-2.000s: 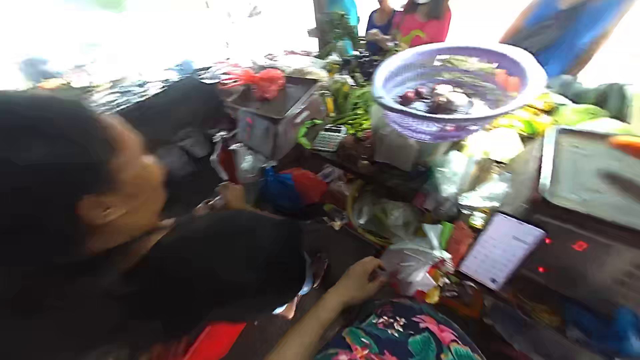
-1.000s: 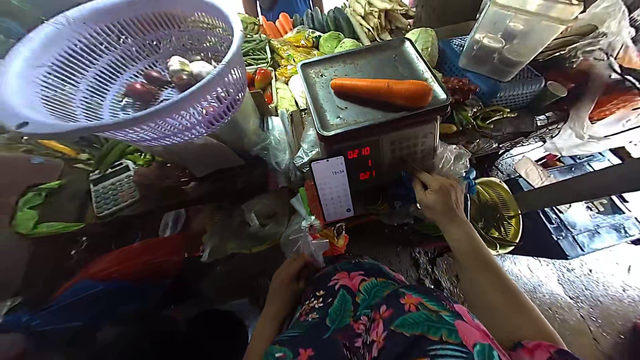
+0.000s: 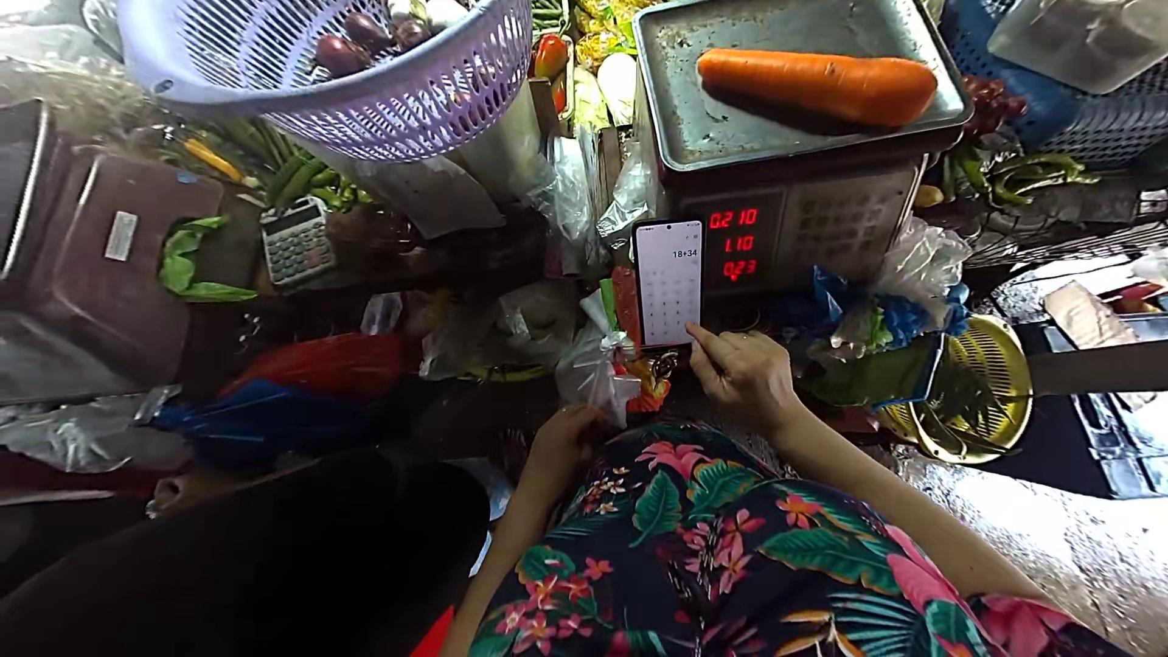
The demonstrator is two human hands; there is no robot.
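With its index fingertip at the lower edge of the phone's screen, my right hand [image 3: 745,374] is otherwise empty. The phone [image 3: 669,283] stands tilted against the front of a digital scale [image 3: 803,219] and shows a calculator. A large carrot [image 3: 821,84] lies on the scale's metal tray [image 3: 680,137]; red digits glow below it. My left hand [image 3: 568,438] is at the clear plastic bag [image 3: 598,374], left of and below the phone; its fingers are partly hidden against the bag.
A purple plastic basket [image 3: 392,114] with onions stands at upper left. Below it are a desk calculator [image 3: 297,241], a red bag [image 3: 319,365] and a blue bag [image 3: 260,415]. A yellow basket [image 3: 1008,374] is at right. Another person's dark-clothed body [image 3: 274,547] is close at lower left.
My right hand has moved left from the scale's lower right side to the phone. The scale's lower readings differ from a second ago. The view has turned right since two seconds ago.
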